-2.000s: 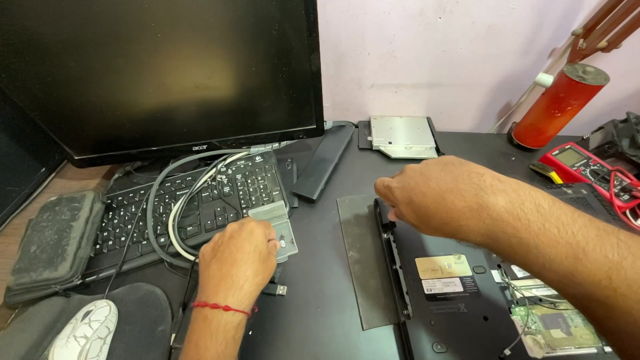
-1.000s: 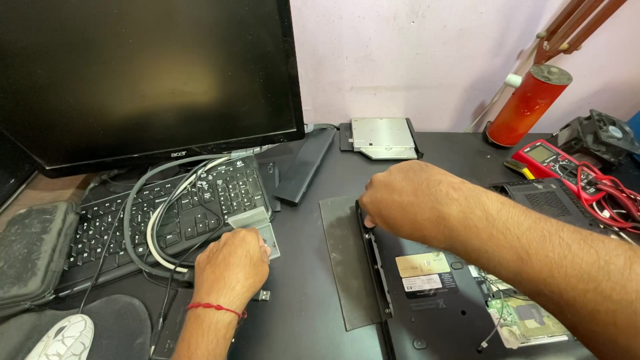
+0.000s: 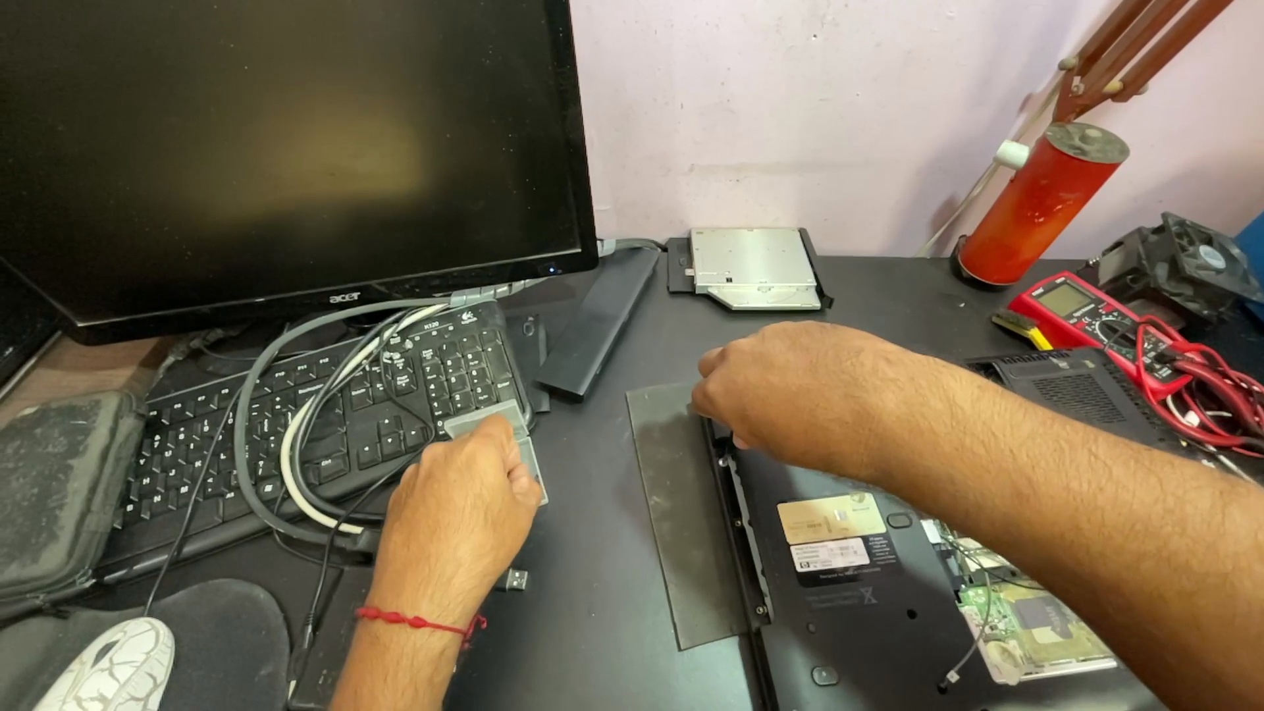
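My left hand (image 3: 464,504), with a red string at its wrist, is closed on a clear plastic box (image 3: 531,459) over the right end of the keyboard. My right hand (image 3: 790,395) has its fingers curled at the upper left corner of an upside-down laptop base (image 3: 839,622); whether it grips something there is hidden. A long slot runs down the base's left side. Stickers lie on its underside, and an opening at the right shows a green circuit board (image 3: 1037,622). A dark flat sheet (image 3: 681,513) lies partly under the base's left edge.
An Acer monitor (image 3: 296,148) stands behind the black keyboard (image 3: 375,425) and looped cables (image 3: 252,425). An optical drive (image 3: 755,262) lies by the wall. Right are a red cylinder (image 3: 1042,207), a red multimeter (image 3: 1106,321) and a fan (image 3: 1180,262). A white mouse (image 3: 114,671) is front left.
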